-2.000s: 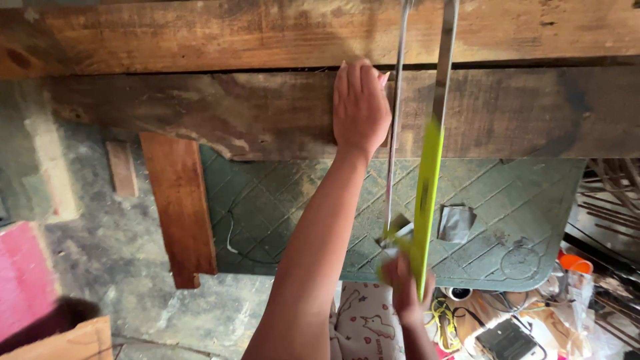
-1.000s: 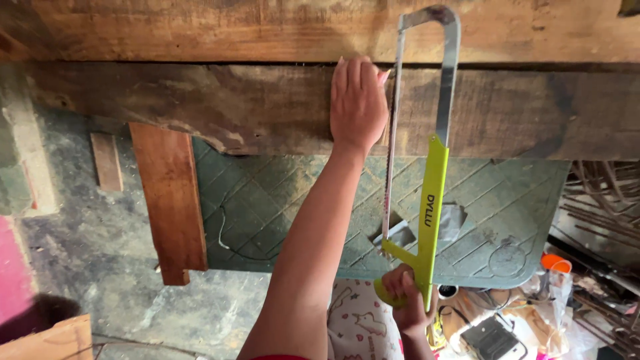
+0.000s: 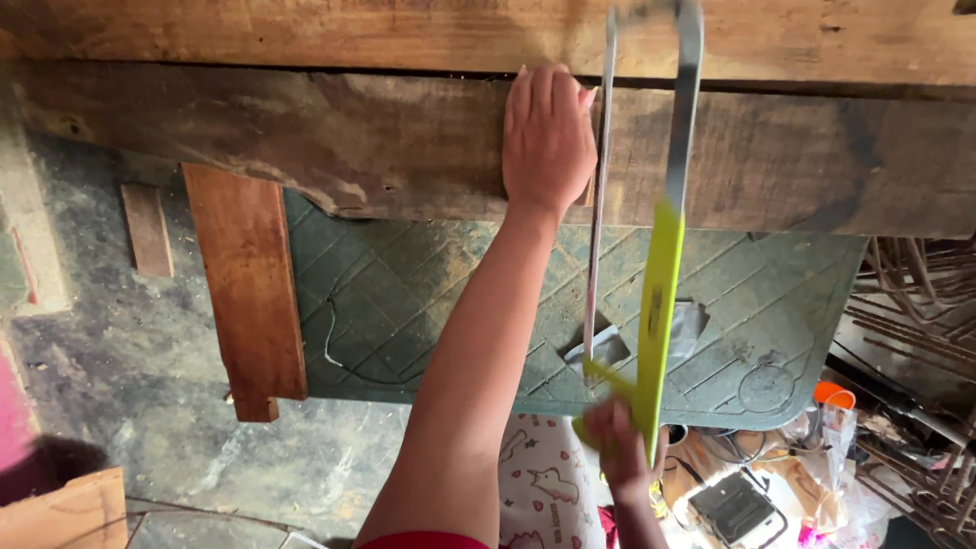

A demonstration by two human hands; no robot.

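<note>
My left hand [image 3: 550, 141] presses flat on the dark wooden plank [image 3: 404, 152], over a small wood piece whose edge shows at the hand's right side. In my right hand [image 3: 619, 442] is the yellow-green handle of a hacksaw [image 3: 659, 305]; that hand is partly blurred. The saw's metal frame reaches up over both planks. Its thin blade runs just right of my left fingers, across the dark plank's near edge. Where the blade meets the wood is hard to tell.
A lighter wooden beam [image 3: 343, 34] lies behind the plank. Below is a green plastic tabletop [image 3: 427, 305] with grey scraps [image 3: 606, 347] and a thin wire. A reddish board [image 3: 248, 290] leans at left. Metal rods [image 3: 915, 305], an orange cup [image 3: 834, 395] and a black case [image 3: 736, 507] are at right.
Between one second ago and now the hacksaw has moved away from me, its far end now at the top edge of the view. My left hand stays on the wood.
</note>
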